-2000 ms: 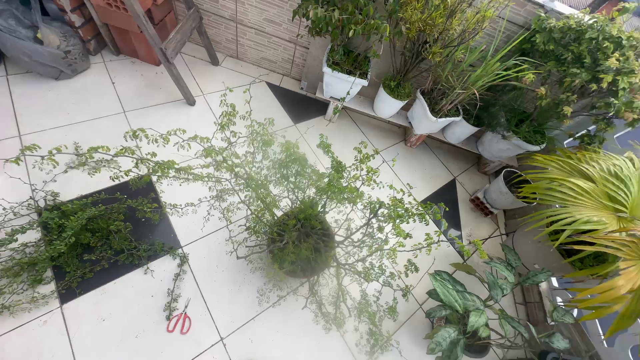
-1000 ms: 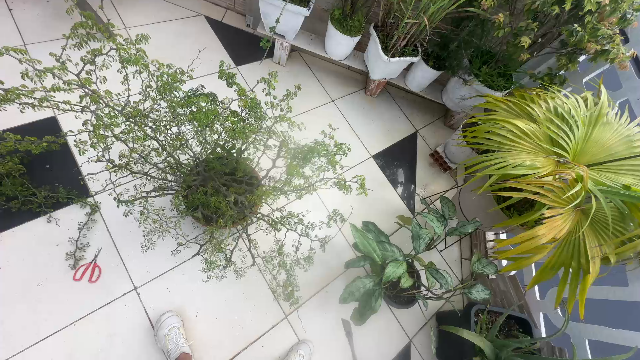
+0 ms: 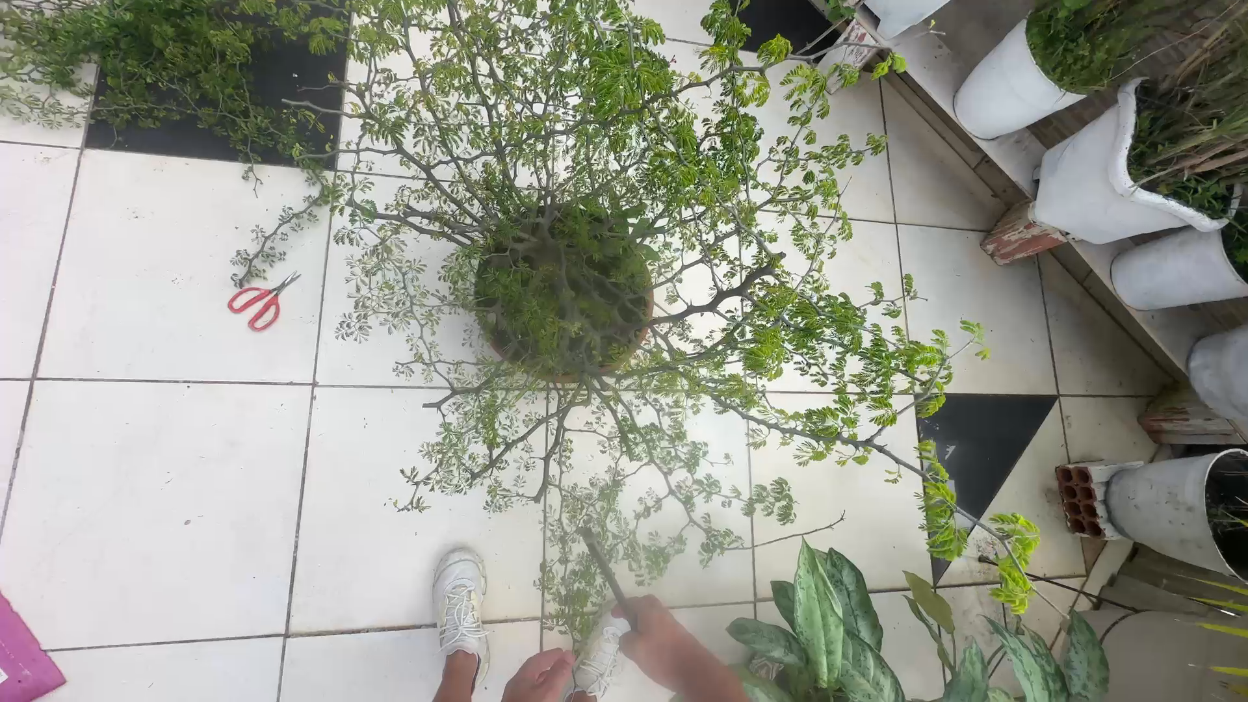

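Note:
A potted small-leaved shrub (image 3: pixel 565 292) with spreading woody branches stands on the tiled floor. At the bottom, my right hand (image 3: pixel 655 634) grips a dark, narrow tool (image 3: pixel 606 575) whose tip reaches up into the lower foliage; its exact kind is unclear. Just left of it, my left hand (image 3: pixel 542 675) is curled near the lowest twigs, and whether it holds anything cannot be made out. Red-handled scissors (image 3: pixel 261 304) lie on the floor left of the pot. Cut leafy branches (image 3: pixel 175 68) are heaped at the upper left, over a black tile.
White pots (image 3: pixel 1024 83) with plants line a ledge at the right. A white pot (image 3: pixel 1170 507) rests by a hollow brick (image 3: pixel 1082 499). A broad-leaved plant (image 3: pixel 824 614) stands close to my right hand. My white shoes (image 3: pixel 460 600) are below the shrub; a pink item (image 3: pixel 21 648) is at lower left.
Both my hands have come into view at the bottom, the right one with a dark tool. The view has shifted and the shrub now appears closer.

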